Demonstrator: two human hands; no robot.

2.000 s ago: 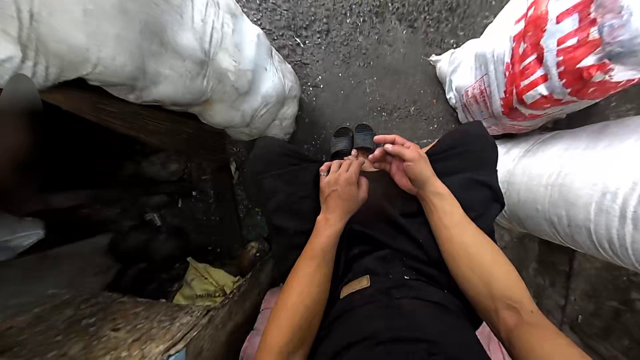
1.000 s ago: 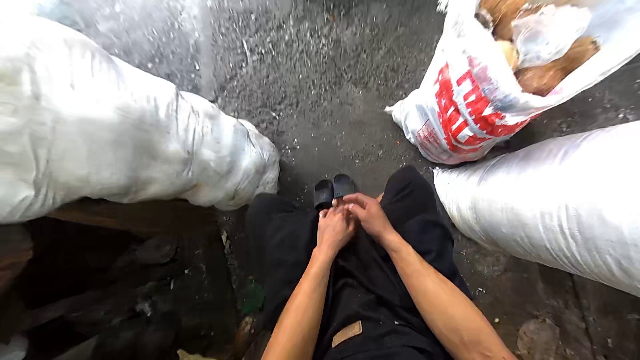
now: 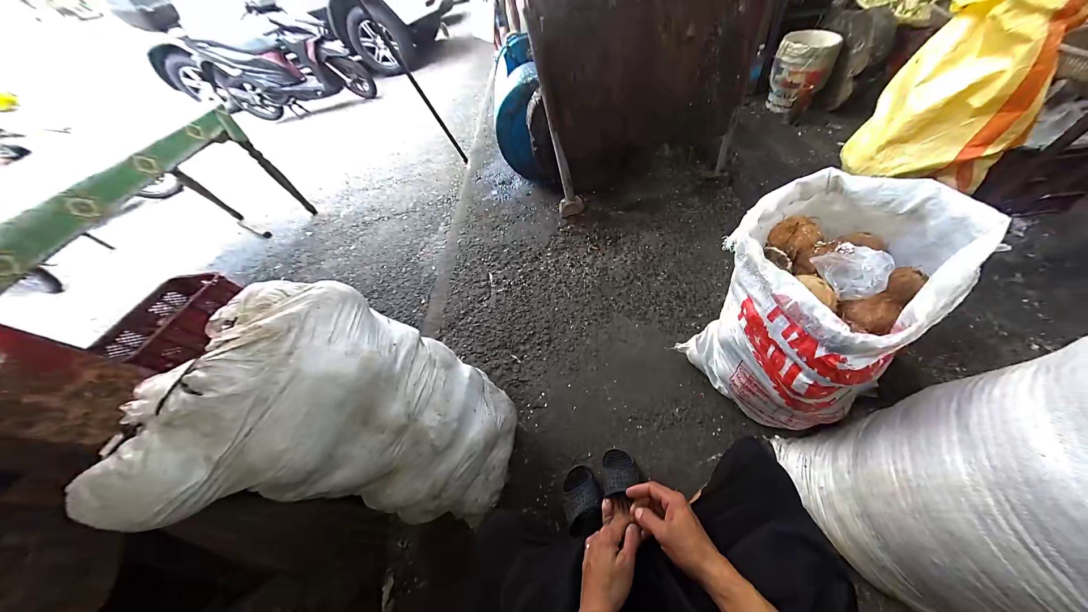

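My left hand (image 3: 607, 557) is at the bottom middle, its fingers beside those of my right hand (image 3: 671, 525). No object shows in either hand. My right hand's fingers are bent and apart; how far my left hand's fingers are closed is unclear. Just beyond them are dark slide sandals (image 3: 583, 501), with a bare foot partly hidden by the hands. A white woven sack (image 3: 786, 361) with red print stands ahead to the right, its mouth wide. Inside it lie several husked coconuts (image 3: 873, 313) and a clear plastic bag (image 3: 855, 270).
A full white sack (image 3: 340, 408) lies at left beside a dark red plastic crate (image 3: 183, 319). Another bulging white sack (image 3: 960, 476) is at right. Farther off are a metal stand (image 3: 637, 85), a white bucket (image 3: 803, 64), a yellow sack (image 3: 952, 93), a green bench (image 3: 110, 187) and a motorcycle (image 3: 268, 68).
The view has tilted up strongly, bringing the street and the coconut sack into sight. My hands remain close together above the sandals.
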